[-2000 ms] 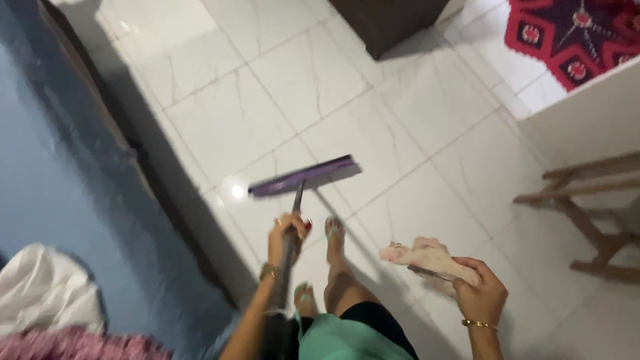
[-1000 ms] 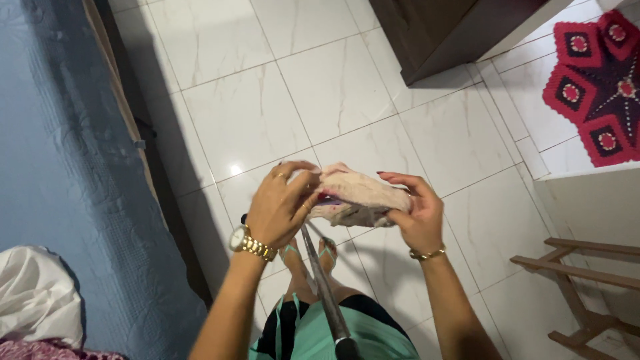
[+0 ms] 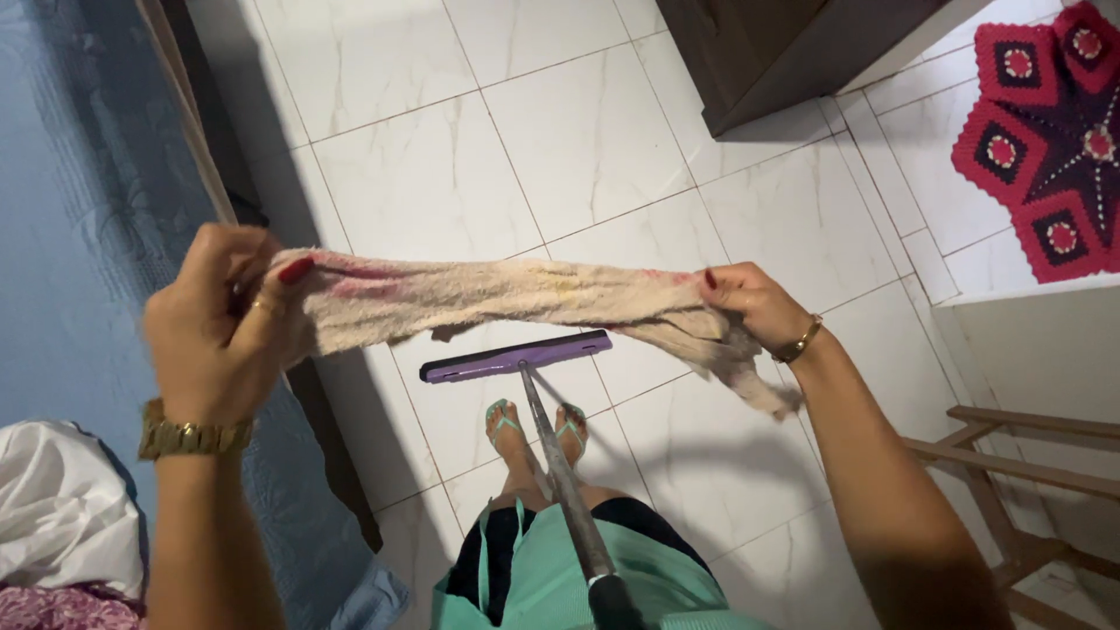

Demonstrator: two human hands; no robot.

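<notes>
My left hand [image 3: 223, 319] grips one end of a cream terry cloth [image 3: 499, 297] with pink and yellow stains. The cloth is stretched sideways in front of me, and my right hand [image 3: 748, 306] pinches its other end, where a loose fold hangs down. Beyond and below the cloth, a purple floor squeegee [image 3: 516, 356] rests on the tiles. Its metal handle [image 3: 564, 472] rises toward my body, with neither hand on it; the upper end leans at my green apron.
On the left is a bed with a blue cover [image 3: 87, 219] and a bundled white cloth [image 3: 66, 507]. Dark wooden furniture [image 3: 787, 61] stands at the upper right, near a red crocheted rug [image 3: 1002, 153]. A wooden rack [image 3: 980, 472] is at the lower right. My sandalled feet are behind the squeegee.
My left hand has let go of the squeegee handle and taken hold of the cloth, which only my right hand held at first. Both hands have moved apart, stretching the bunched cloth.
</notes>
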